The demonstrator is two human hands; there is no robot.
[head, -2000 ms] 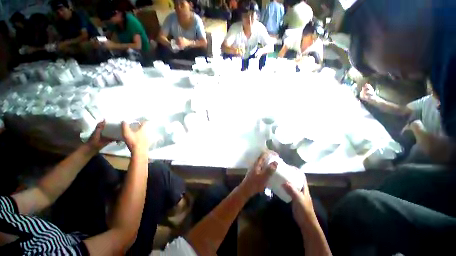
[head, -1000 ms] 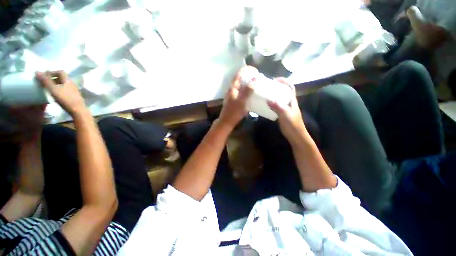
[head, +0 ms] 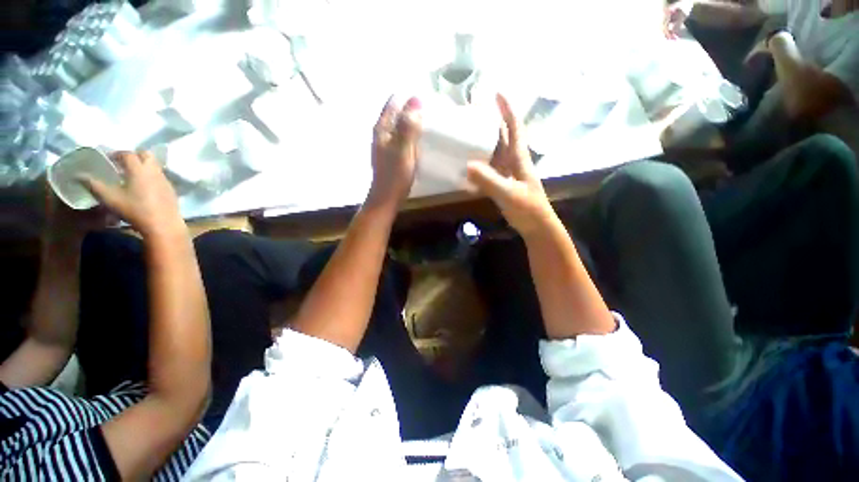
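A matte white cylinder (head: 450, 149) lies between my two hands at the table's near edge, its outline partly lost in glare. My left hand (head: 396, 151) is upright at its left side, fingers close together; whether it grips the cylinder is unclear. My right hand (head: 510, 171) is at its right side, fingers spread and slightly blurred, thumb near the cylinder's lower right. An open-mouthed white cylinder (head: 456, 83) stands just beyond my hands on the white tabletop (head: 363, 141).
A neighbour's hand (head: 141, 193) at left holds a white cup (head: 83, 177), mouth showing. Several loose cylinders lie at left and right; glinting rows fill the far left. Another person's knee (head: 650, 202) is close at right. The brown table edge (head: 320, 223) runs before my lap.
My view has tilted down since the first frame. My hands have moved from gripping the cylinder above my lap to farther apart over the table edge. The neighbour's cup now shows its mouth.
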